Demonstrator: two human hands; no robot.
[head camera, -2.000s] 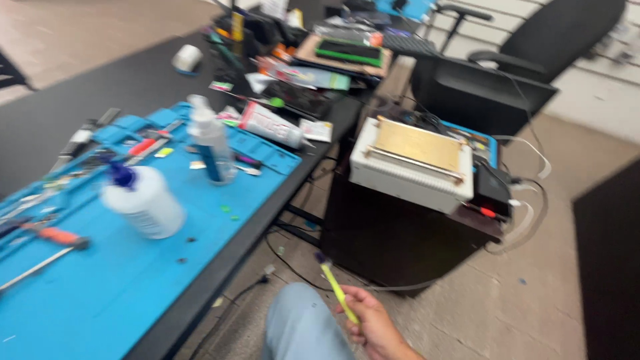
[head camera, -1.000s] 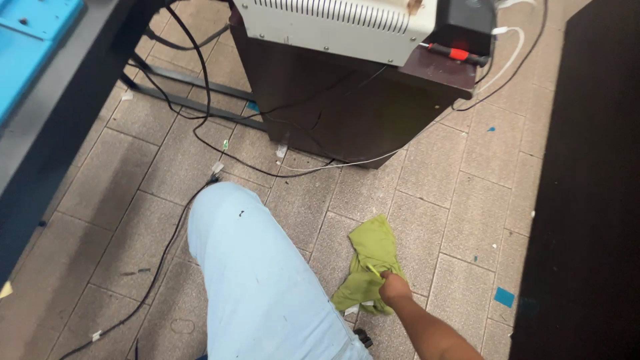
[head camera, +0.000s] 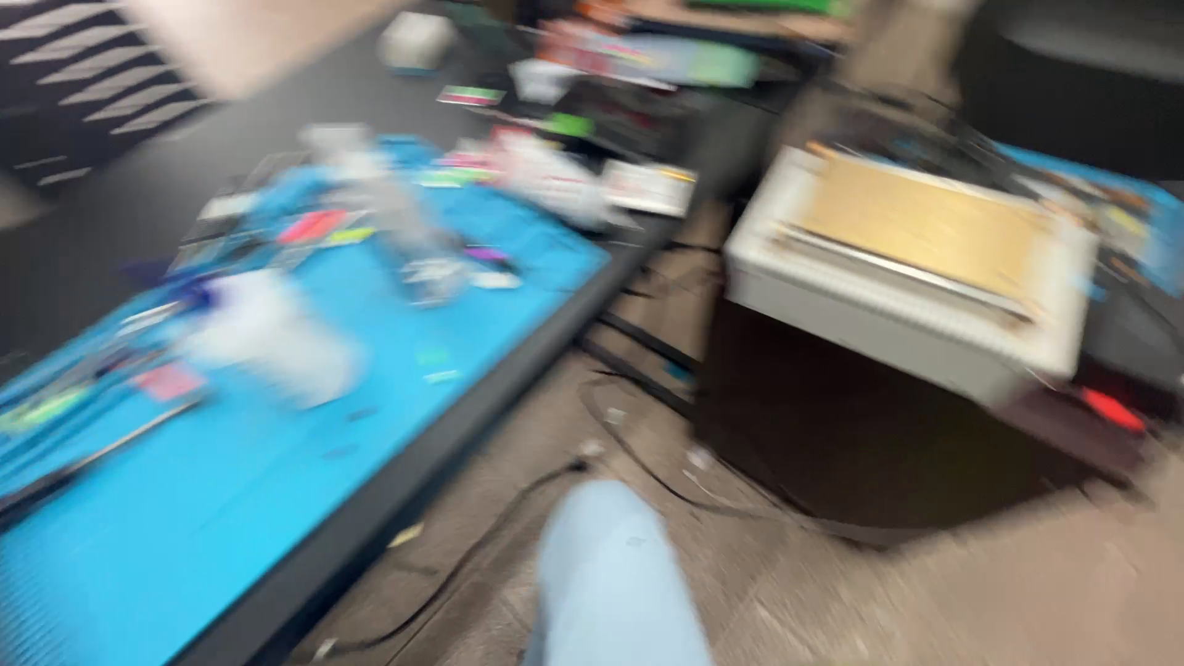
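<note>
Neither my left hand nor my right hand shows in the head view now, which is strongly blurred. A blue work mat covers the near part of the black table. On it stand a white bottle with a dark blue top and a clear pump bottle. A long thin tool with a reddish part lies at the mat's left. To the right, a white device with a gold-coloured top plate rests on a dark cabinet.
The black table's edge runs diagonally beside my knee. Cables lie on the floor between table and cabinet. A white tube and other clutter sit at the mat's far end. A black chair is at the upper right.
The view has swung up from the floor to the table. My right hand, on a green cloth over the floor one second ago and holding a yellow-green brush before that, has left the view.
</note>
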